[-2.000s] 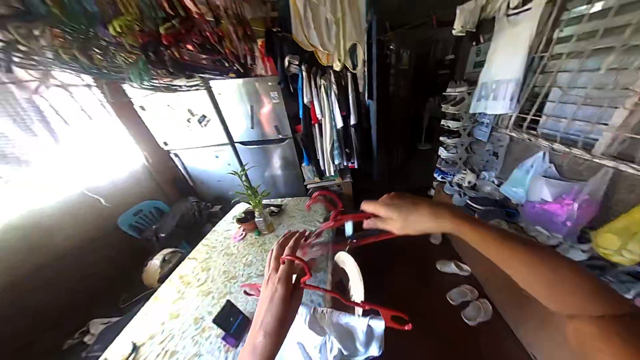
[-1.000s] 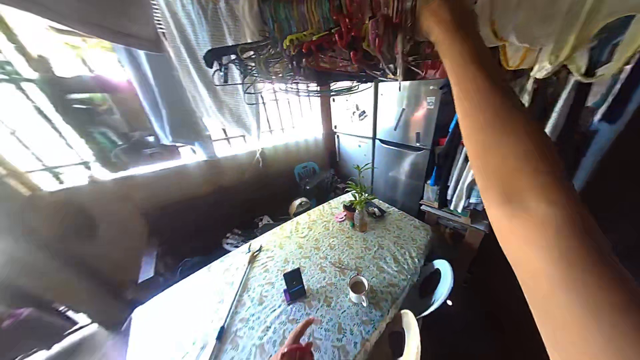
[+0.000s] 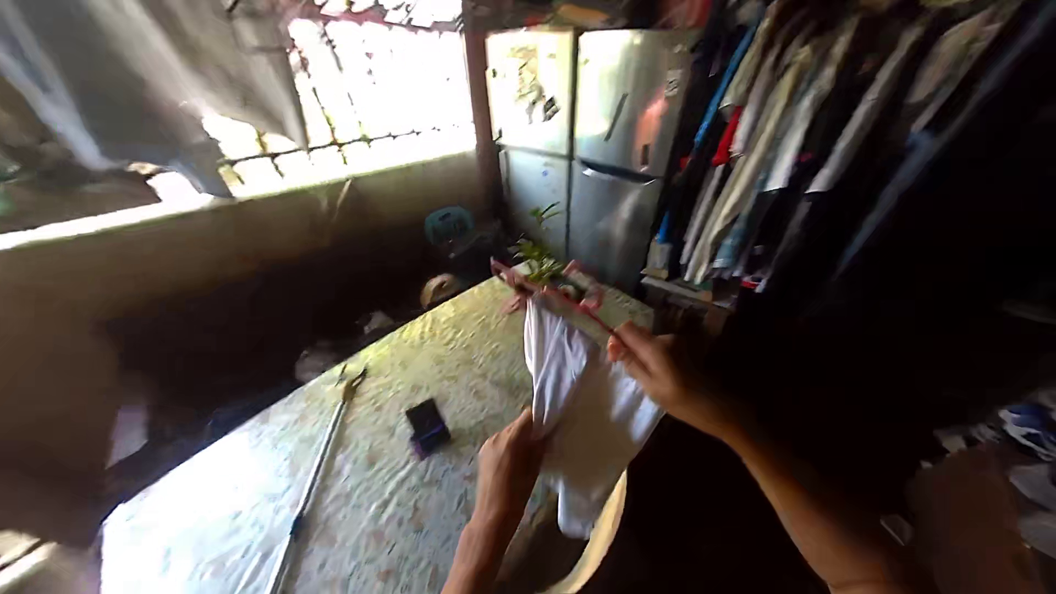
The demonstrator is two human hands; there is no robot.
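A white garment (image 3: pixel 590 404) hangs from a red clothes hanger (image 3: pixel 549 295) in front of me, over the table's right side. My right hand (image 3: pixel 652 363) grips the hanger's right end. Lower and to the left, my left hand (image 3: pixel 511 458) is closed on the garment's left edge. The garment is blurred, so its kind is hard to tell. Its upper edge lies along the hanger.
A table with a patterned cloth (image 3: pixel 371 487) bears a phone on a stand (image 3: pixel 427 425), a long metal pole (image 3: pixel 318 474) and a potted plant (image 3: pixel 540 260). Beyond stand a refrigerator (image 3: pixel 615 181) and hanging clothes (image 3: pixel 792 148). A chair's curved back (image 3: pixel 606 528) is below the garment.
My right arm, raised toward the overhead hangers one second ago, has come down and the hand now holds a hanger. The white garment is back in view. The view has shifted.
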